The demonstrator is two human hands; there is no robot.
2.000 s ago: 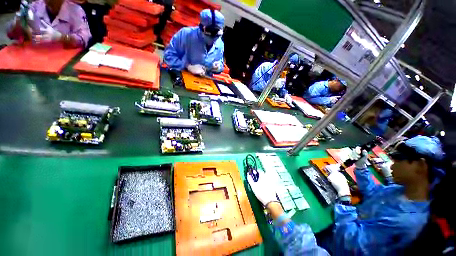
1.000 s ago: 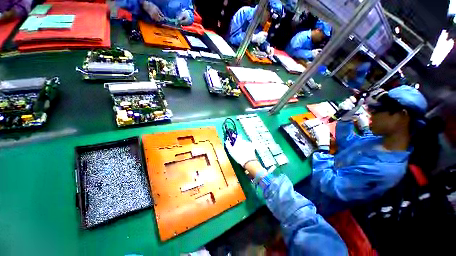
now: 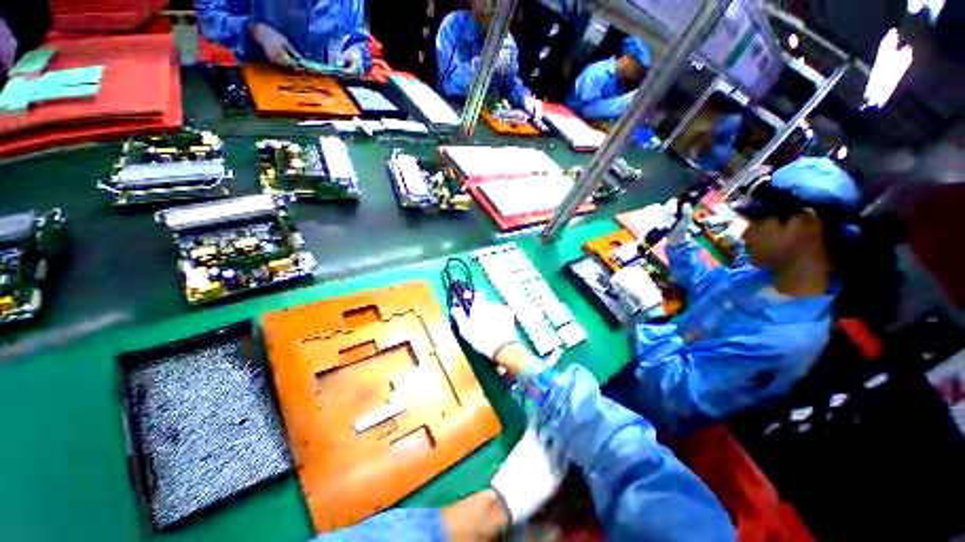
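My right hand (image 3: 486, 324), in a white glove, lies palm down at the orange fixture's right edge. Its fingers are closed round the black electric screwdriver (image 3: 462, 297), whose looped cord shows beyond the fingertips. My left hand (image 3: 530, 473), also gloved, is below it at the bench's front edge, with its fingertips by my right sleeve cuff; whether they pinch anything is unclear. The orange fixture (image 3: 317, 445) lies flat with a small loose strip (image 3: 379, 419) on it. The black screw tray (image 3: 131, 423), full of tiny screws, is left of it.
Pale strips (image 3: 529, 302) lie right of my right hand. Several circuit boards (image 3: 238, 249) sit on the dark belt beyond the bench. A metal post (image 3: 624, 132) rises at the belt's edge. A person in blue (image 3: 730, 339) works close on my right; others work across the belt.
The view has swung so the bench things sit further left and the nearby person shows more. My left hand has come in from the bottom edge to my right cuff. My right hand stays at the screwdriver.
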